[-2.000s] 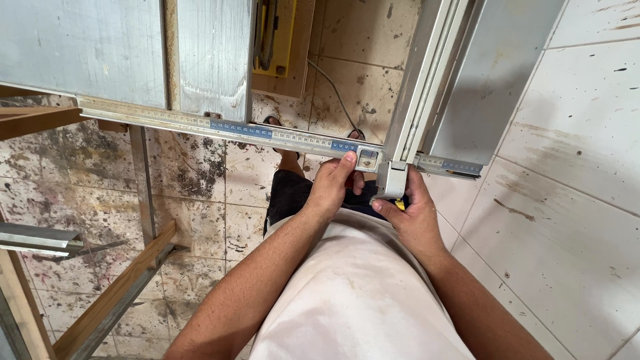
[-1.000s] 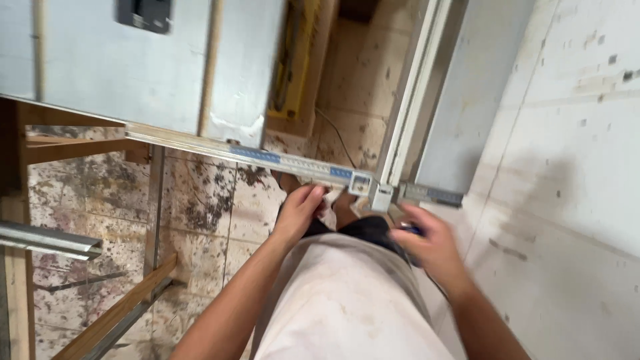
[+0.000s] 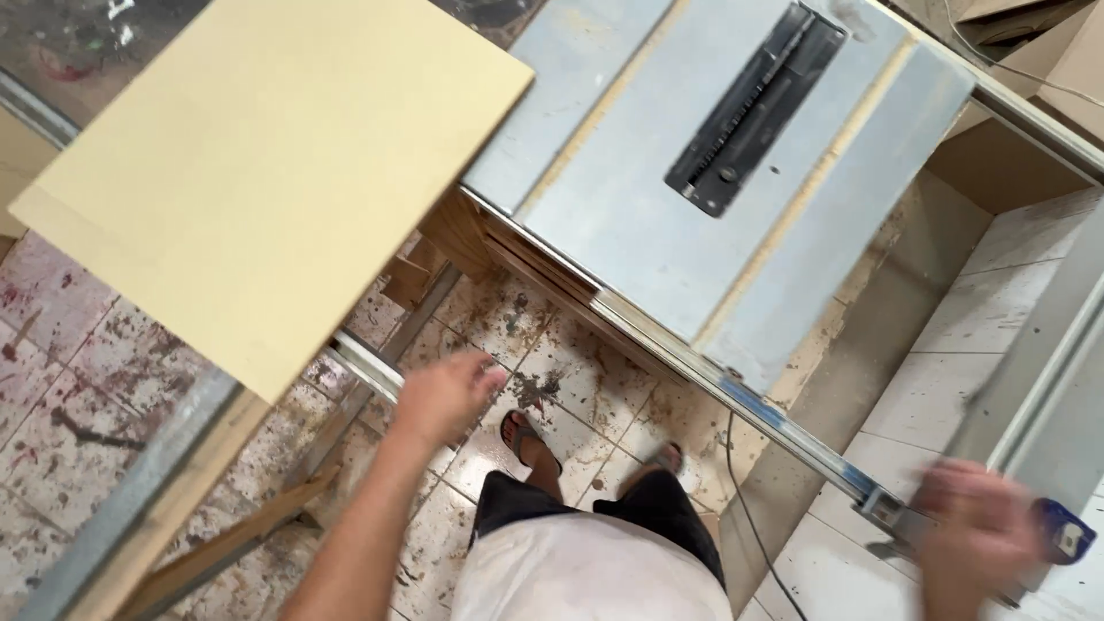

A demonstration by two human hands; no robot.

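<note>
My left hand (image 3: 453,392) hangs over the tiled floor with loosely bent fingers and nothing seen in it. It is right of a board with a pale yellow face (image 3: 276,181). At the lower right my right hand (image 3: 979,526), blurred, is closed around what looks like a blue tape measure (image 3: 1068,532). That hand is by the fence end of the saw's front scale rail (image 3: 759,405). The table saw's grey metal top (image 3: 638,198) has a black throat insert (image 3: 755,112), with the blade's teeth showing in its slot. The long metal rip fence (image 3: 1052,371) lies at the right.
A metal-and-wood frame (image 3: 147,500) stands at the lower left, partly under the board. A metal rail end (image 3: 366,366) juts out near my left hand. A dark cable (image 3: 746,526) hangs below the scale rail. My sandalled feet are on the stained tiles (image 3: 543,345).
My left hand has let go of the scale rail and moved left. My right hand has come away from the fence end. The view has swung left, bringing in the yellow board and blade insert.
</note>
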